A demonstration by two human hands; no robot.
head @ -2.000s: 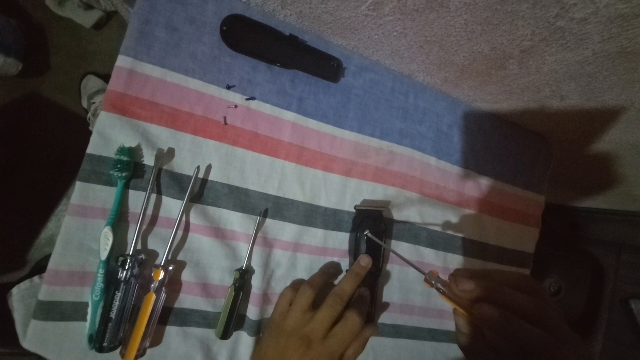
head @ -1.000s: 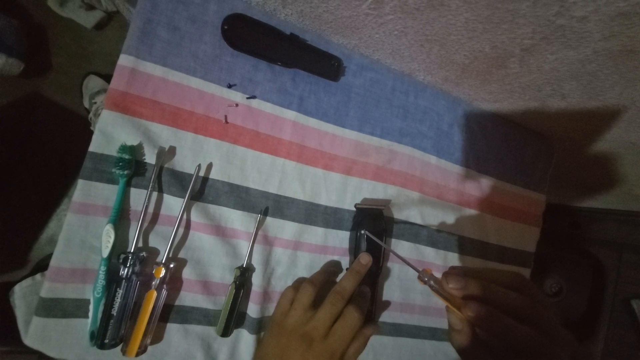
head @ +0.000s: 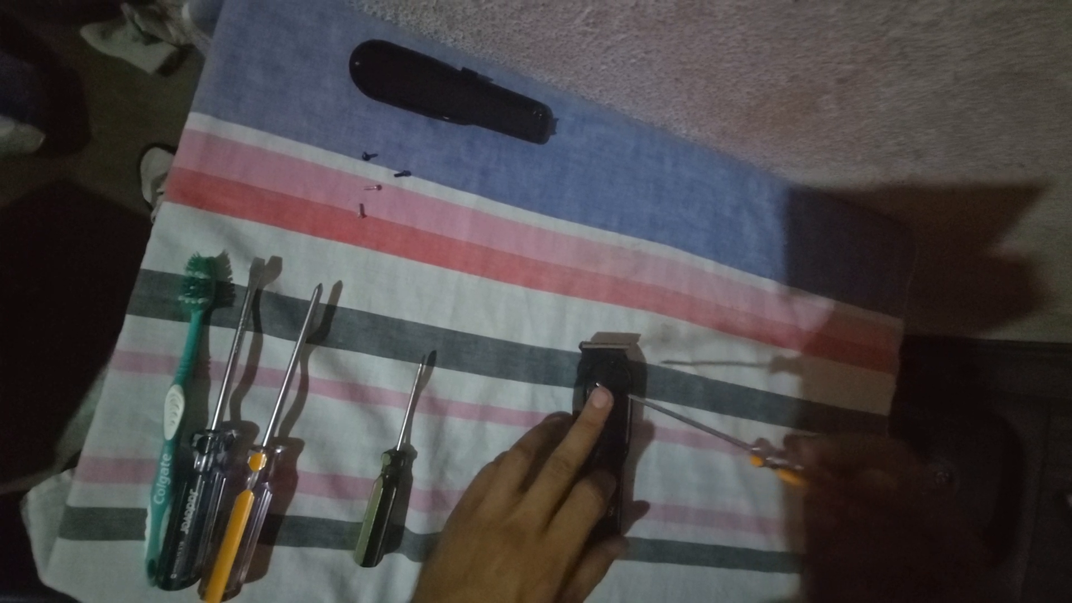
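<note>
My left hand (head: 536, 502) rests on a black hair clipper (head: 606, 435) lying on the striped cloth, its index fingertip pressed near the upper part of the body and the other fingers along its left side. The clipper's metal blade (head: 606, 345) points up and away. In deep shadow on the right, my right hand (head: 879, 477) holds a small screwdriver with a clear and orange handle (head: 775, 465). Its thin shaft slants up to the left, the tip beside the clipper's right edge. Whether the tip touches the clipper cannot be told.
At left lie a green toothbrush (head: 174, 410), a dark-handled screwdriver (head: 197, 511), a yellow and clear one (head: 243, 519) and a smaller green one (head: 381, 511). A black clipper housing (head: 448, 90) and several small screws (head: 373, 187) lie toward the cloth's far side. A rough wall (head: 754, 84) stands behind.
The screwdriver's tip has moved from the clipper's upper body to beside its right edge. My left index fingertip has moved up the clipper, to about where the tip was.
</note>
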